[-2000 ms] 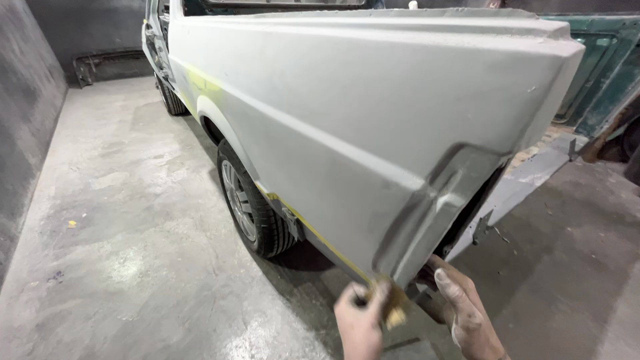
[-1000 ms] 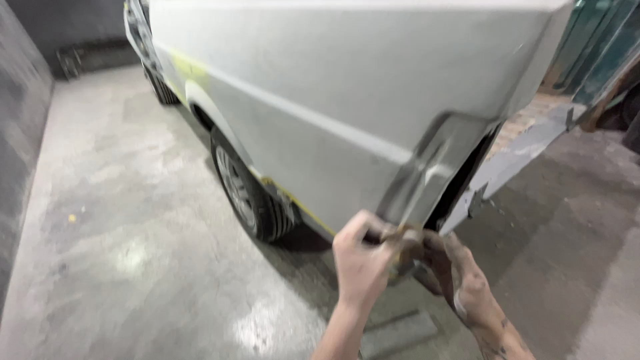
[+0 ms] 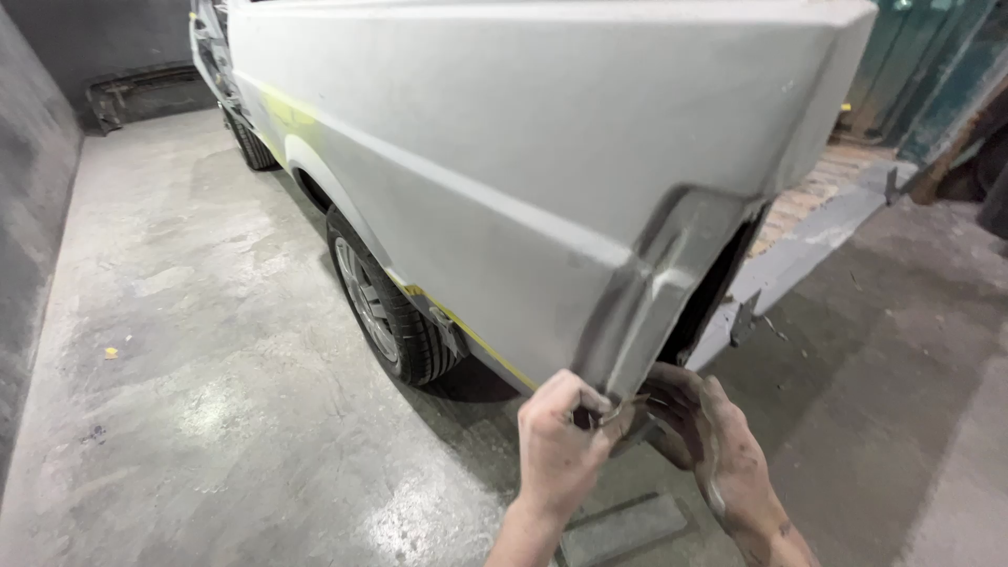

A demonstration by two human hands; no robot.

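The grey-primed rear side panel of a pickup truck (image 3: 504, 150) fills the middle of the head view, with a recessed tail-light pocket (image 3: 669, 276) at its rear corner. At the bottom of that corner my left hand (image 3: 559, 433) pinches a thin tan piece, apparently sandpaper (image 3: 626, 409), against the edge. My right hand (image 3: 717, 441) is just to the right, fingers extended and touching the lower back of the corner; its fingertips are partly hidden. Yellow filler or paint shows along the panel's lower edge (image 3: 504, 366) and by the wheel arch (image 3: 287, 110).
The rear wheel (image 3: 386, 307) stands left of the hands, the front wheel (image 3: 252, 146) farther off. A grey rear sill with brackets (image 3: 803, 260) runs right. On the concrete floor below lies a flat grey slab (image 3: 626, 528). A dark bumper-like part (image 3: 142, 94) rests by the far wall.
The tan piece, held out in plain sight below the corner two seconds ago, is now mostly covered by my left hand. My right hand remains beside the panel's lower rear corner.
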